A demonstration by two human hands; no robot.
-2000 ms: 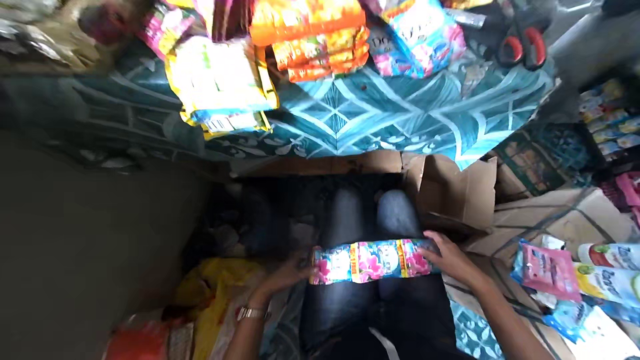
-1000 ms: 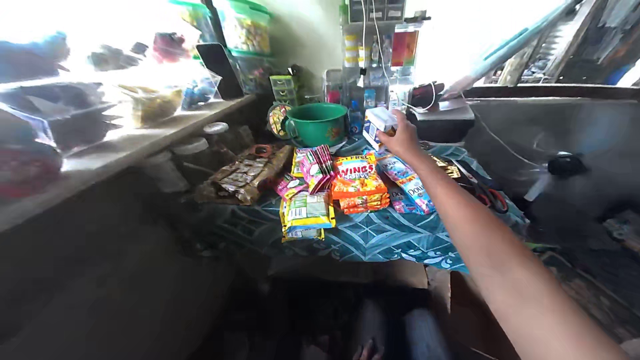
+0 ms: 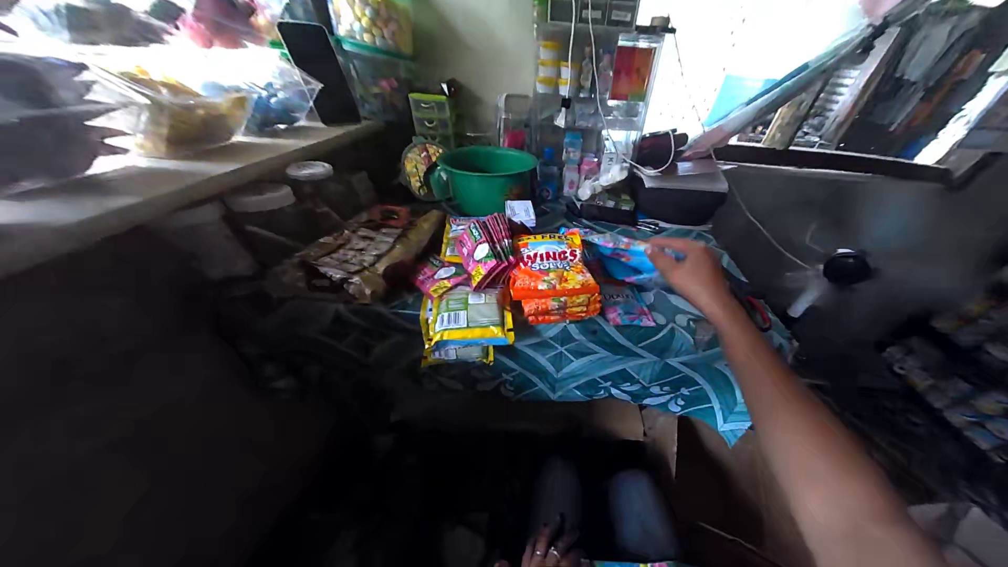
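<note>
At the right of the table, my right hand (image 3: 687, 272) pinches the edge of a blue and pink sachet strip (image 3: 626, 256), which is raised at its near side. A smaller blue-pink sachet (image 3: 628, 305) lies just below it. Orange snack packs (image 3: 554, 272) are stacked to the left, beside pink sachets (image 3: 482, 250) and yellow-edged packets (image 3: 466, 317). My left hand (image 3: 546, 549) rests low by my lap at the bottom edge, partly cut off, close to a colourful strip (image 3: 630, 564); whether it holds this strip is unclear.
A green plastic pail (image 3: 488, 183) stands at the back of the patterned tablecloth (image 3: 575, 362). Brown packets (image 3: 358, 256) lie at the left. A ledge (image 3: 236, 161) with plastic containers runs along the left. A black box-like item (image 3: 683, 193) sits at the back right.
The view has tilted up from my lap. My right hand held a small white item at the back of the table one second ago; now it has come nearer and grips the blue sachet strip.
</note>
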